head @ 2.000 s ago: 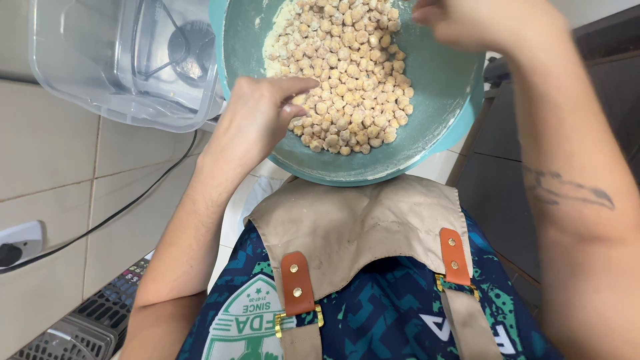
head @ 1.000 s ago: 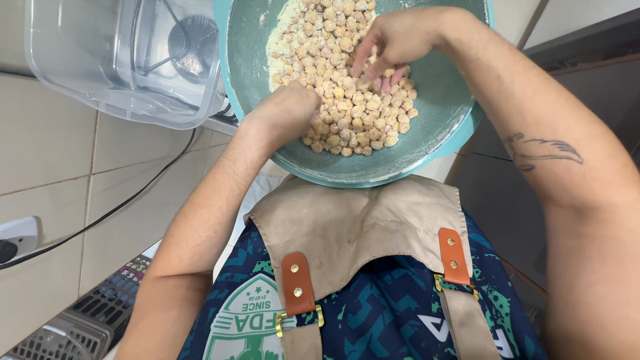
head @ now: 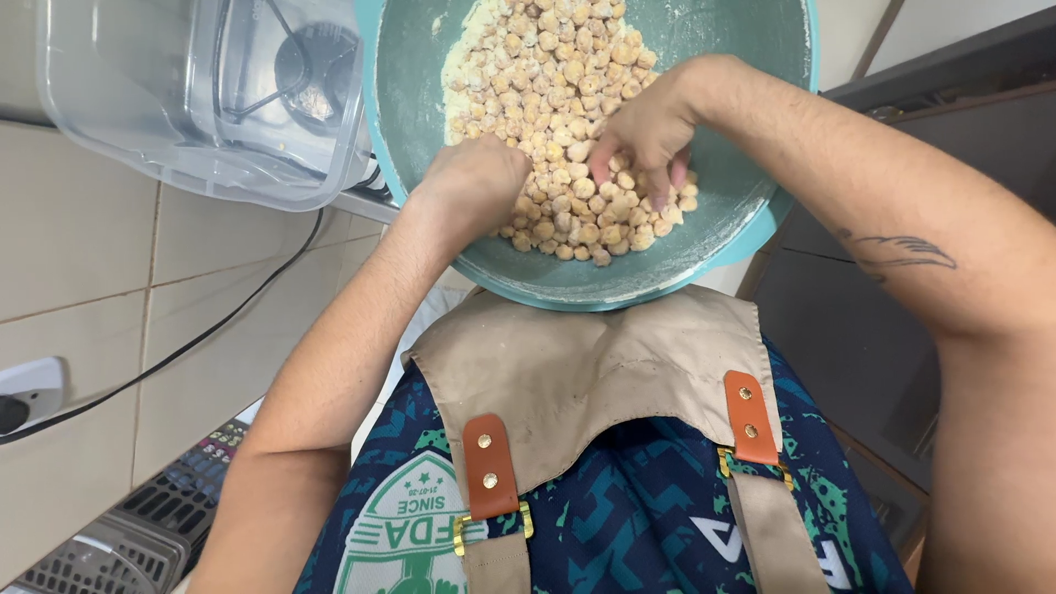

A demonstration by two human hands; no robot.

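Observation:
A teal plastic bowl [head: 726,190] holds a heap of pale, flour-dusted round dough balls [head: 569,74], with loose whitish flour along the heap's left side. My left hand [head: 478,186] lies at the left edge of the heap, fingers curled inward; whether anything is inside them is hidden. On the heap's right side, my right hand [head: 648,132] points its spread fingers down among the balls, touching them. Its palm is out of sight.
A clear plastic container [head: 198,177] stands left of the bowl, by a metal surface. A black cable [head: 239,309] runs down the tiled wall to an outlet [head: 33,392]. Grey plastic crates [head: 140,528] are at the lower left. Dark cabinet fronts [head: 833,330] lie at the right.
Two seconds ago my right hand was at the bowl's upper right; it has come down and left into the balls. My left hand's fingers, extended then, are now curled.

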